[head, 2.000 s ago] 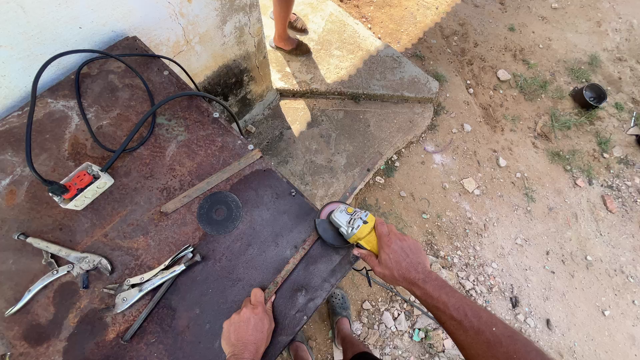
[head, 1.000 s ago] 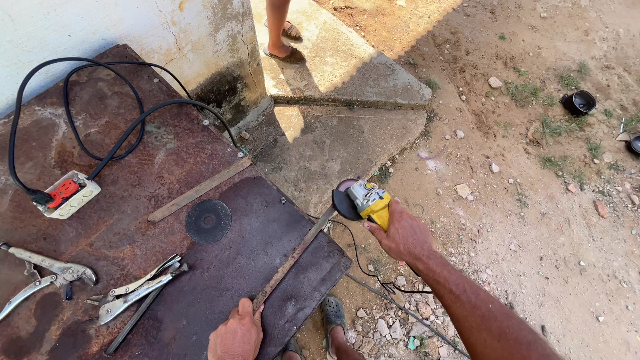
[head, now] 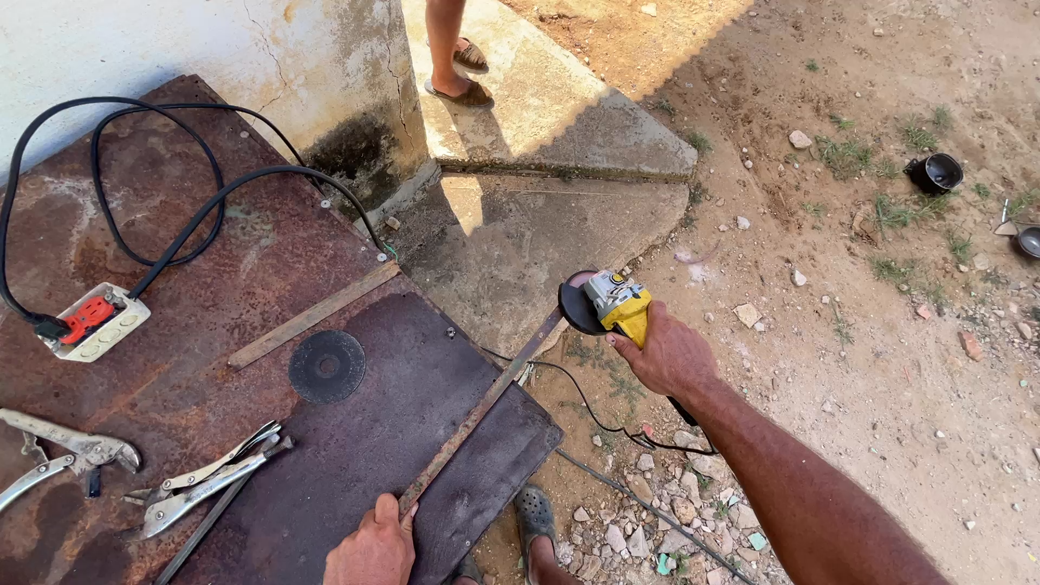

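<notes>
My right hand (head: 670, 353) grips a yellow angle grinder (head: 619, 305) beyond the table's right edge. Its disc and dark guard are at the far end of a long rusty flat metal bar (head: 479, 410); whether the disc touches the bar I cannot tell. My left hand (head: 375, 544) holds the near end of that bar, which lies across the corner of the rusty metal table (head: 390, 390) and sticks out past it. Left of the bar lie a dark abrasive disc (head: 327, 366) and a shorter flat strip (head: 313, 314).
Two pairs of locking pliers (head: 77, 447) and a metal rod (head: 207, 516) lie at the table's left. A white outlet box (head: 101, 321) with a looped black cable sits near the wall (head: 325, 73). A person's legs (head: 444, 41) stand on the concrete slab. Rubble and a cord lie below.
The bar now reaches farther past the table's edge than two seconds ago, and my right hand has moved the grinder outward with it. The view has shifted somewhat.
</notes>
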